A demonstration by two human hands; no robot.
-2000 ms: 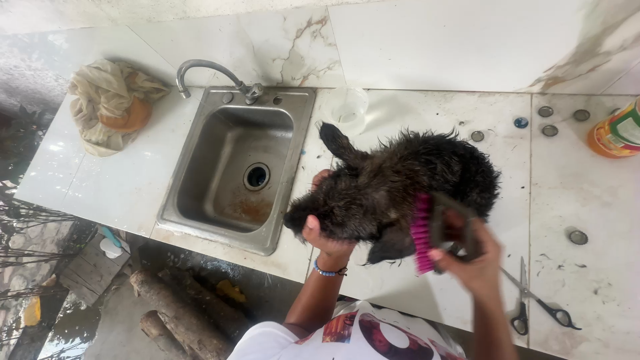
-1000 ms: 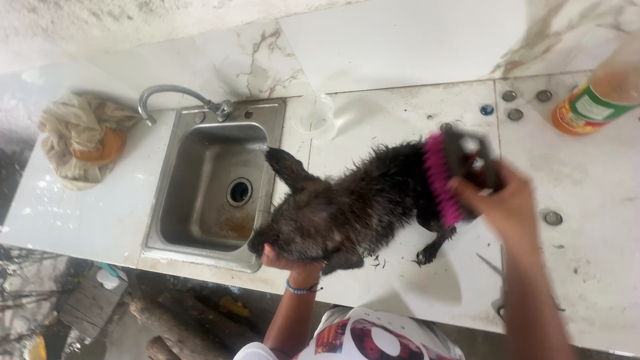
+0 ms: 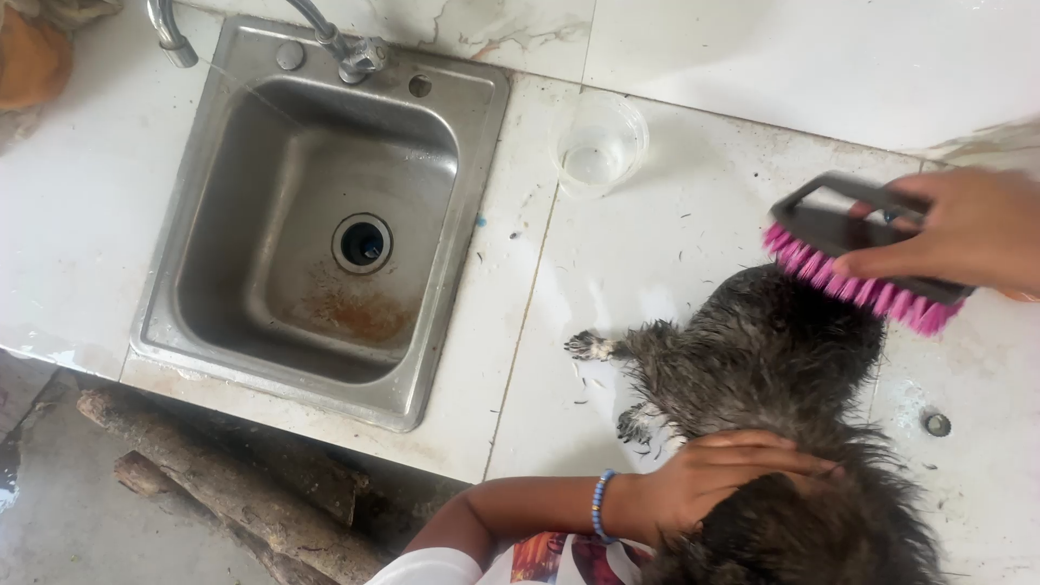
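A small dog with wet dark fur (image 3: 756,357) is on the white tiled counter, its head near the bottom edge of the view and two pale-toed paws pointing left. My left hand (image 3: 731,479), with a blue bead bracelet at the wrist, rests on the fur behind the dog's head. In my right hand (image 3: 934,227) is a scrub brush with a dark handle and pink bristles (image 3: 861,284); the bristles are at the dog's rear end.
Left of the dog, a stainless steel sink (image 3: 439,357) is set in the counter under a curved faucet (image 3: 175,49) with a thin stream. A clear plastic tub (image 3: 601,150) stands behind. A bottle cap (image 3: 936,423) lies at right, a cloth (image 3: 32,61) far left, logs (image 3: 227,479) below.
The dog has turned: its head, earlier beside the sink, is now near my body. My left hand has moved from its muzzle to behind its head. The view has shifted closer.
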